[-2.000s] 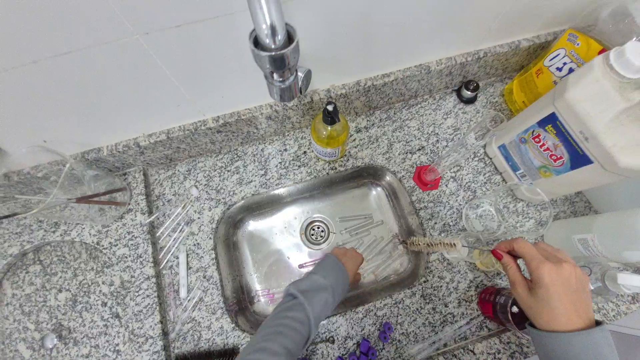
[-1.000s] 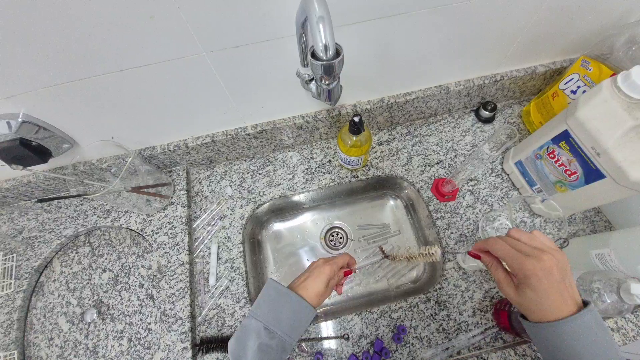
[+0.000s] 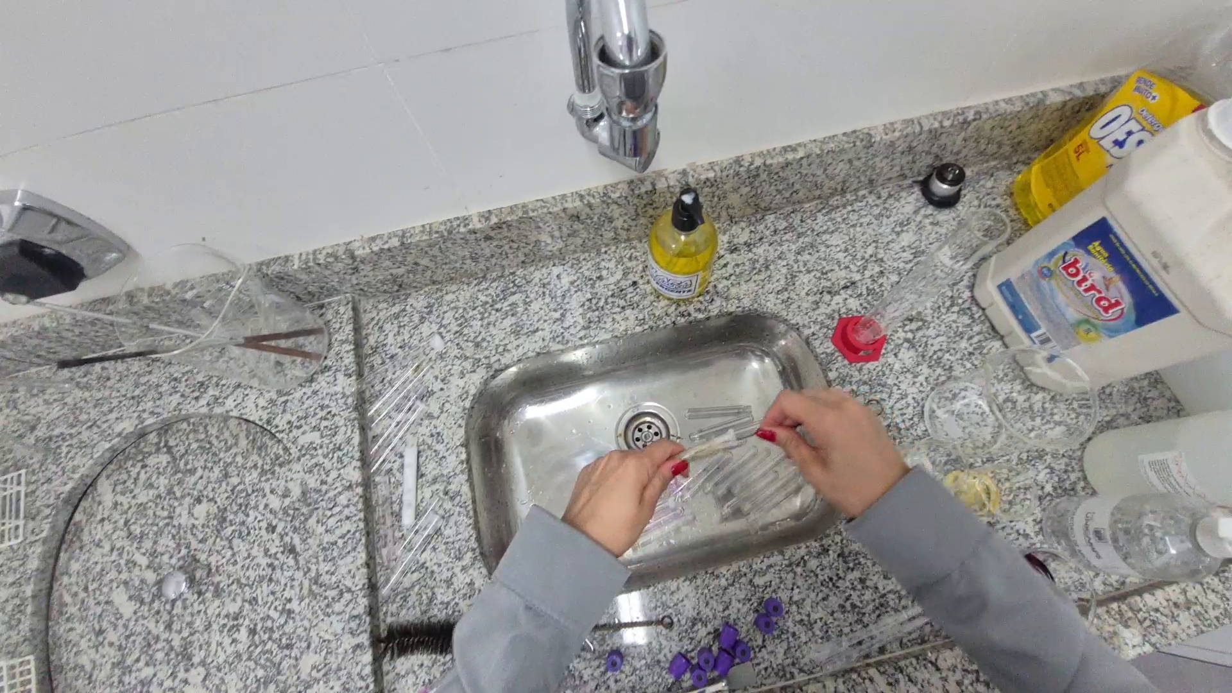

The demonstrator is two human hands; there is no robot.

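Over the steel sink (image 3: pixel 539 385), my left hand (image 3: pixel 621 491) grips a clear glass tube (image 3: pixel 707 447) with a pale bristle brush inside it. My right hand (image 3: pixel 833 448) pinches the brush's thin wire handle (image 3: pixel 751 432) at the tube's right end. Several clear glass tubes (image 3: pixel 760 481) lie in the sink under and beside my hands, right of the drain (image 3: pixel 646 428). Some pieces with pinkish marks lie below my left fingers.
A chrome faucet (image 3: pixel 630 106) hangs above a yellow soap bottle (image 3: pixel 682 250). Along the right stand a large white jug (image 3: pixel 1107 260), a red-based glass cylinder (image 3: pixel 914 279) and beakers (image 3: pixel 1044 399). Purple caps (image 3: pixel 727 650) and a black bottle brush (image 3: pixel 419 638) lie at the front, thin tubes (image 3: pixel 395 423) at left.
My right hand has moved left from beyond the sink's right edge, bringing the pale brush to my left hand. The brush's bristles, bare in both earlier frames, are now inside a tube.
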